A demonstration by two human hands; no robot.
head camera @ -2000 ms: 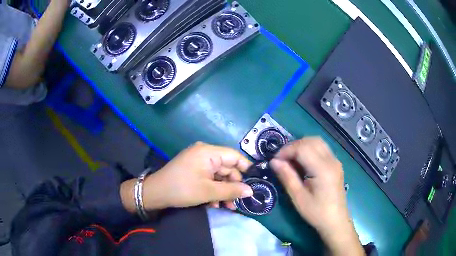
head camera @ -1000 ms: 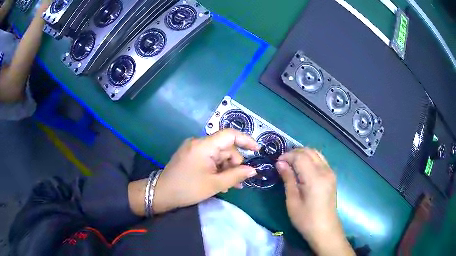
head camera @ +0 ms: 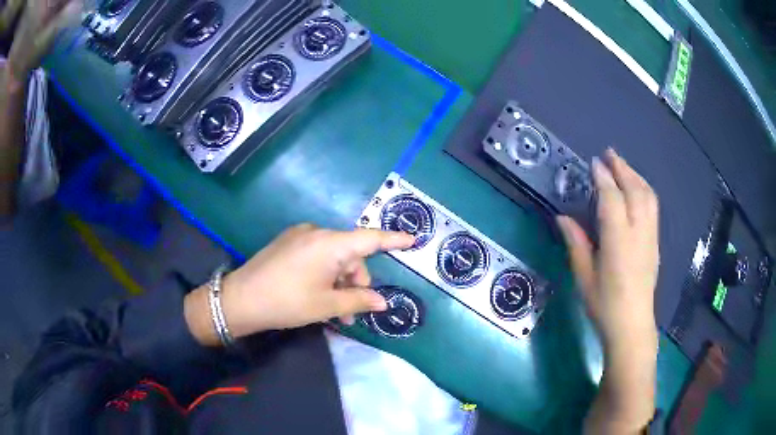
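A silver three-seat metal plate (head camera: 441,270) lies on the green bench with three dark round inserts in its seats. My left hand (head camera: 293,276) holds a loose round insert (head camera: 396,313) at its edge beside the plate. Its index fingertip is over the plate's upper-left insert. A second plate (head camera: 549,161) with pale, empty seats lies on the black mat. My right hand (head camera: 617,242) is over its lower part, thumb and fingers apart on either side, and hides that end. Contact with the plate cannot be told.
Stacked plates with dark inserts (head camera: 242,102) stand at the upper left, beside another person's blurred arm (head camera: 34,38). Black mat (head camera: 587,68), a green-labelled strip (head camera: 681,72) and a black tray (head camera: 738,280) are at the right. A reddish-brown object (head camera: 702,382) is at the lower right.
My right hand has moved from the loose insert to the plate on the mat. My left hand and the insert have moved left, uncovering the near plate's three seats.
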